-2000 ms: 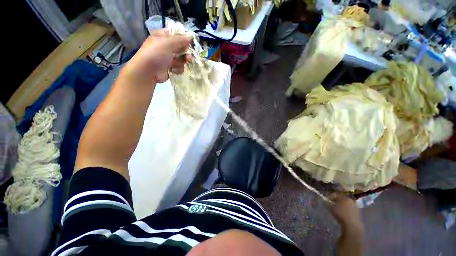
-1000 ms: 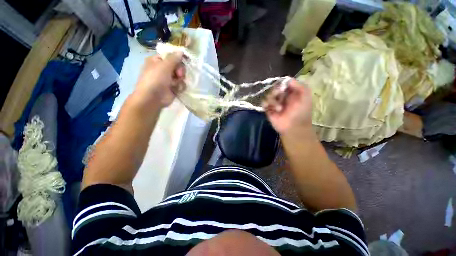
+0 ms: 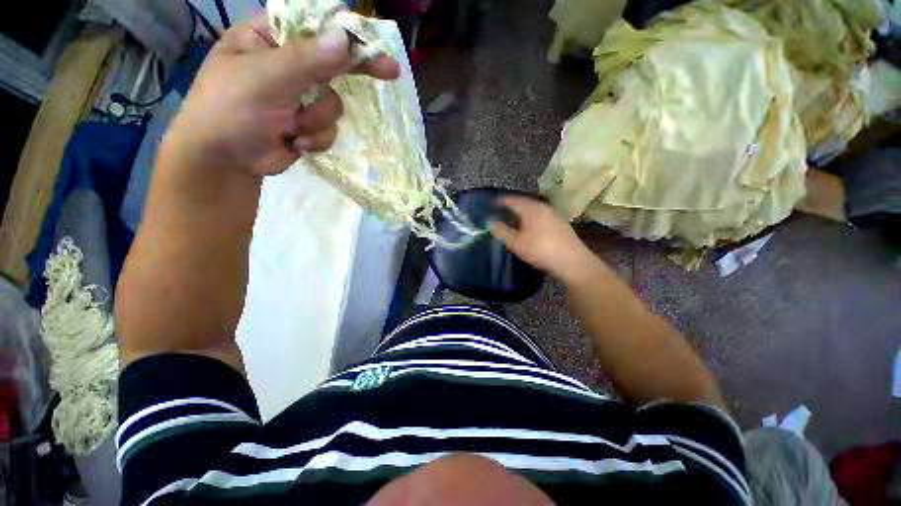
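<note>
A tangled hank of cream trim hangs from my left hand, which is raised at the upper left and closed around the top of the hank. The loose lower end of the hank hangs over the table edge towards the stool. My right hand is above the stool, just right of the hank's loose ends. It is blurred, and whether its fingers hold a strand cannot be told.
The white padded table lies under my left arm. A black stool stands beside it. A large pale-yellow fabric pile is at the upper right. Bundled cream hanks lie on a grey padded arm at the left.
My right hand swung in from the far lower right to the hank, then dropped lower over the stool. The strands stretched between my hands are gone. My left hand is now higher and nearer.
</note>
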